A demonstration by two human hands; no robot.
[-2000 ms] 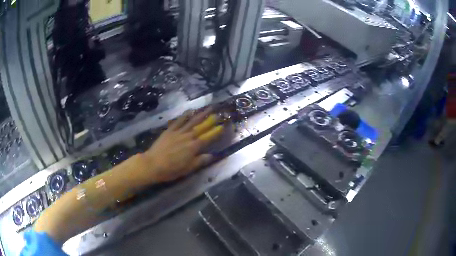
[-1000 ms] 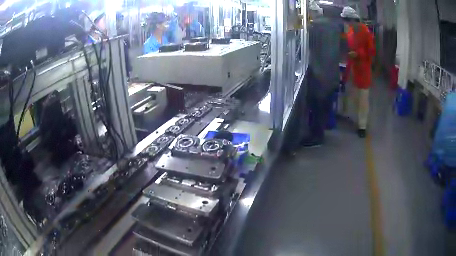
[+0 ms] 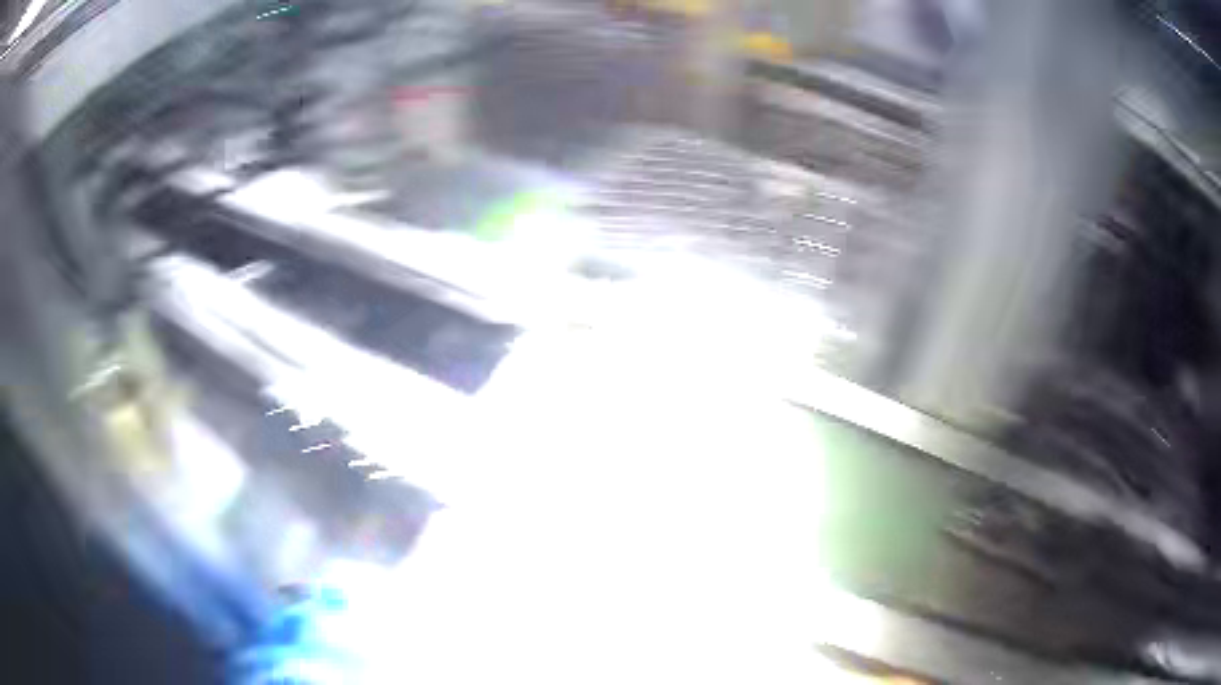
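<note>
The picture is heavily blurred, with strong white glare over its middle and bottom. A greenish conveyor belt shows right of the glare, beside a pale metal rail. A dark strip runs between bright edges at the left. No round parts or plates can be made out. Neither of my hands can be made out. A blurred blue patch lies at the lower left; whether it is a sleeve is unclear.
A broad grey upright post stands at the right, with dark machinery beyond it. A blurred green glow and a ribbed grey area lie above the glare. A pale yellowish shape is at the left.
The view has swung away from the stacked plates, the walkway and the people to a blurred, glaring stretch of the line. The hand seen two seconds ago on the row of parts no longer shows.
</note>
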